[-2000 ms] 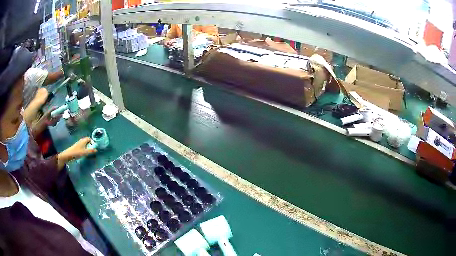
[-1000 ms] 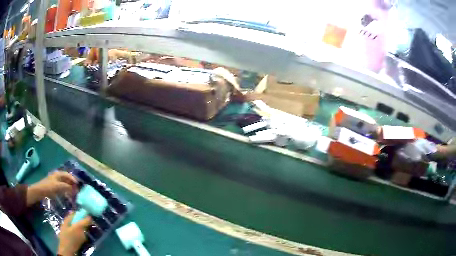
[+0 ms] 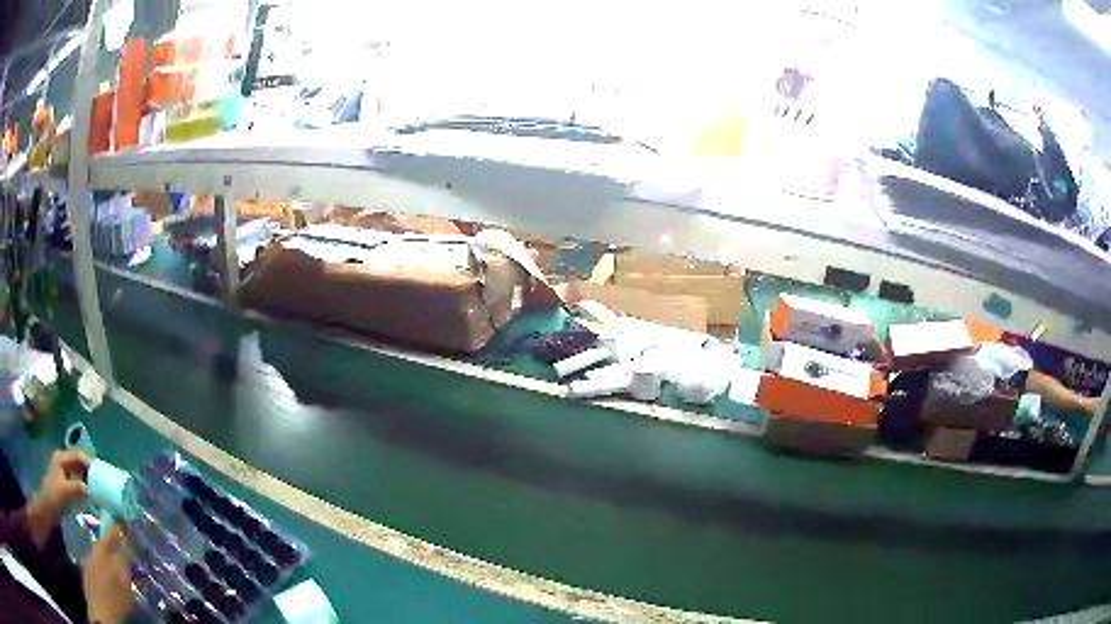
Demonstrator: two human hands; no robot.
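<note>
Neither of my hands is in view. At the lower left, another person's hands [image 3: 107, 583] hold a mint-green device [image 3: 112, 490] with a round head, over the left side of a clear tray [image 3: 156, 527]. Round black discs [image 3: 232, 536] sit in rows in the tray, and its pockets nearer that person look grey. A mint-green part with an open ring [image 3: 79, 435] shows just beyond the hands. Another mint-green piece [image 3: 305, 602] lies by the tray's near corner, cut off by the bottom edge.
A dark green belt [image 3: 487, 500] with a worn pale rail [image 3: 402, 539] crosses the view. Beyond it are a long open carton [image 3: 378, 299], white parts [image 3: 670, 366], orange-white boxes [image 3: 822, 378] and a person's forearm [image 3: 1058, 393]. A metal shelf [image 3: 524, 195] hangs overhead.
The view has turned right and tilted up. The other person's hands, earlier one on a device beyond the tray, now hold a device over the tray and have shifted slightly towards its left side.
</note>
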